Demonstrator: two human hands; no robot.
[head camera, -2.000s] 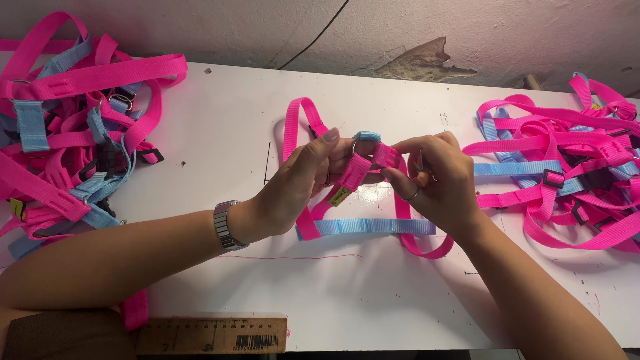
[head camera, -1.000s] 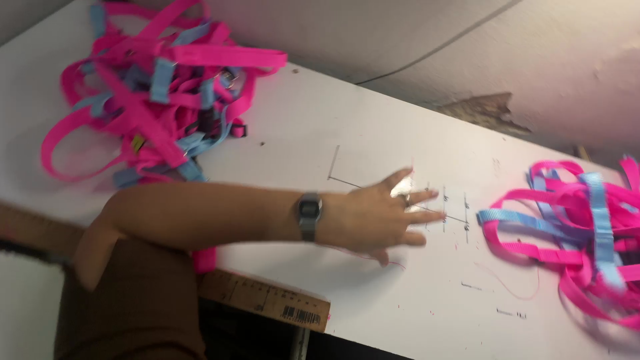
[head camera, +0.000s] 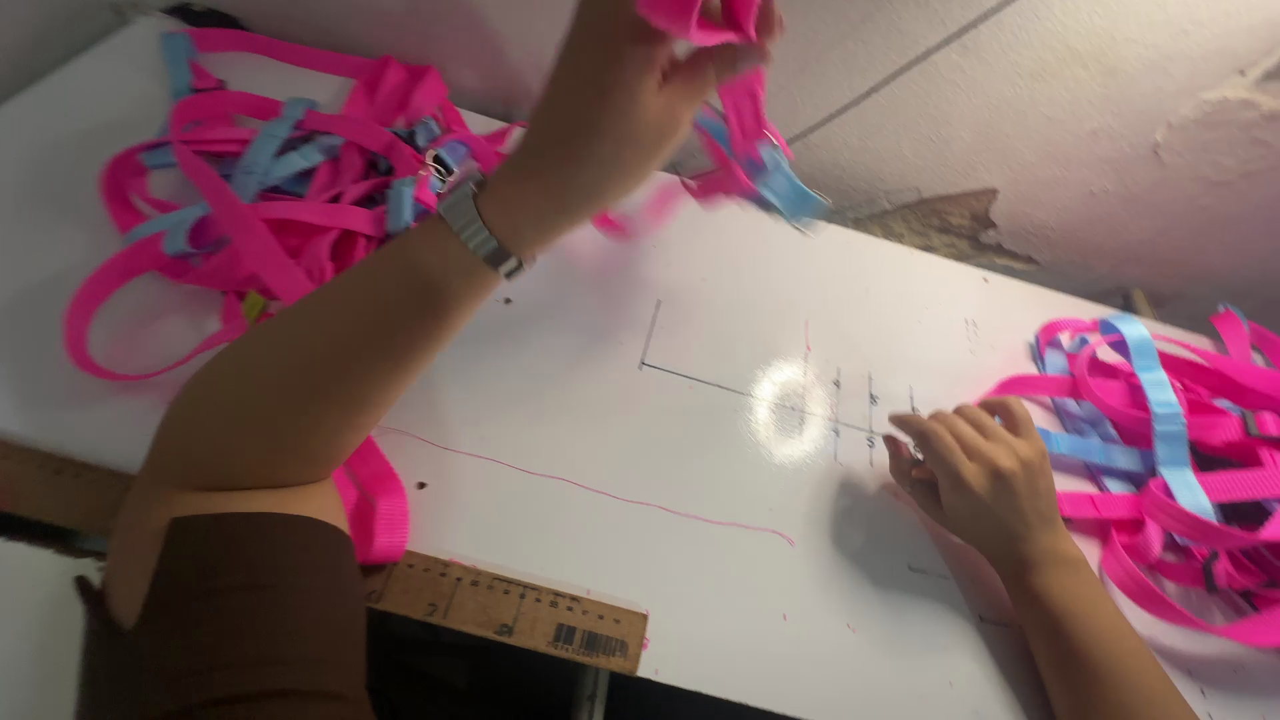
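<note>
My left hand (head camera: 640, 110), with a metal-banded watch on the wrist, is raised at the top centre and grips pink webbing. From it hangs a pink and light-blue strap piece (head camera: 765, 165) with metal rings, slightly blurred. My right hand (head camera: 980, 470) is low over the white tabletop (head camera: 600, 420), its fingers curled at the left edge of the right pile; whether it holds anything cannot be told. That pile of pink and blue webbing straps (head camera: 1165, 400) lies at the right. Behind my left forearm is another such pile (head camera: 250, 200).
A wooden ruler (head camera: 520, 610) runs along the table's front edge, with a pink strap end (head camera: 375, 510) above it. Pen lines mark the tabletop, and a loose pink thread (head camera: 600, 495) lies there. A wall with chipped plaster (head camera: 940, 225) stands behind.
Two seconds ago both hands held a pink and blue strap piece over the table's middle. My left hand, open and empty one second ago, now grips webbing higher up. My right hand is back in view.
</note>
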